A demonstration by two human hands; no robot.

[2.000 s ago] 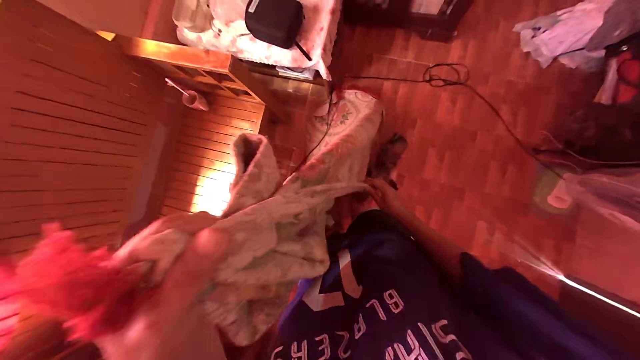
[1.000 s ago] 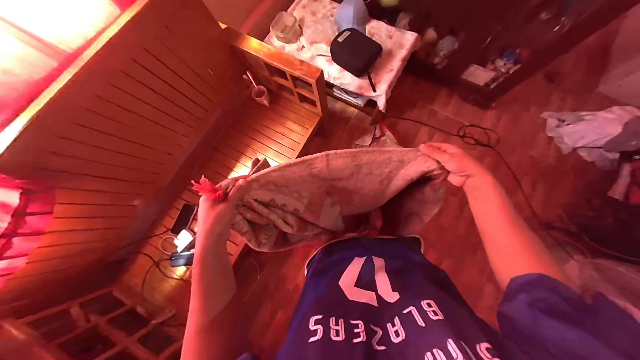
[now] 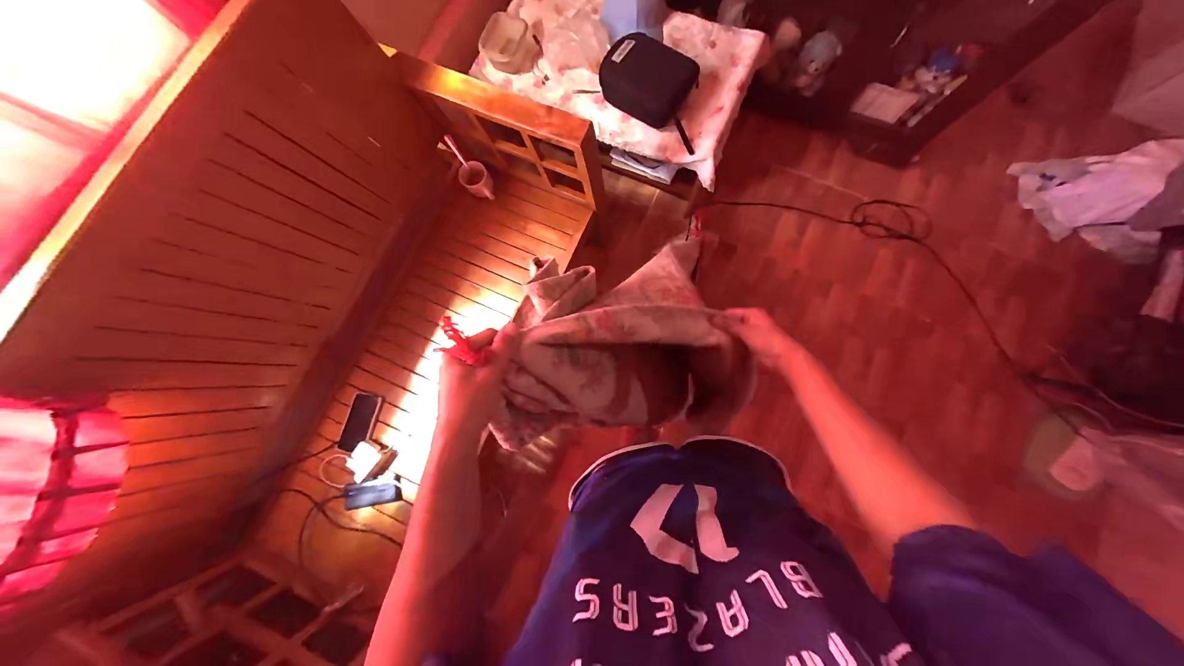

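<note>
A patterned cloth with red tassels [image 3: 620, 361] hangs in folds between my two hands, in front of my dark jersey [image 3: 684, 555]. My left hand [image 3: 476, 375] grips its left end, where a red tassel [image 3: 460, 340] sticks out above the fingers. At the right end, my right hand [image 3: 763, 335] pinches the upper edge. The cloth sags in the middle, and one part of it reaches forward toward a second red tassel [image 3: 696, 225]. Folds hide parts of my fingertips.
Left stands a slatted wooden bench [image 3: 490, 240] with a mug [image 3: 475, 178], a phone [image 3: 360, 421] and cables. Ahead, a cloth-covered table [image 3: 721, 79] holds a black case [image 3: 647, 80]. A cable [image 3: 962, 287] crosses the wooden floor; clothes [image 3: 1101, 199] lie at right.
Two seconds ago the cloth hung loosely with my left hand near the camera; both hands then spread it. Since one second ago they have come closer together, and the cloth has bunched more.
</note>
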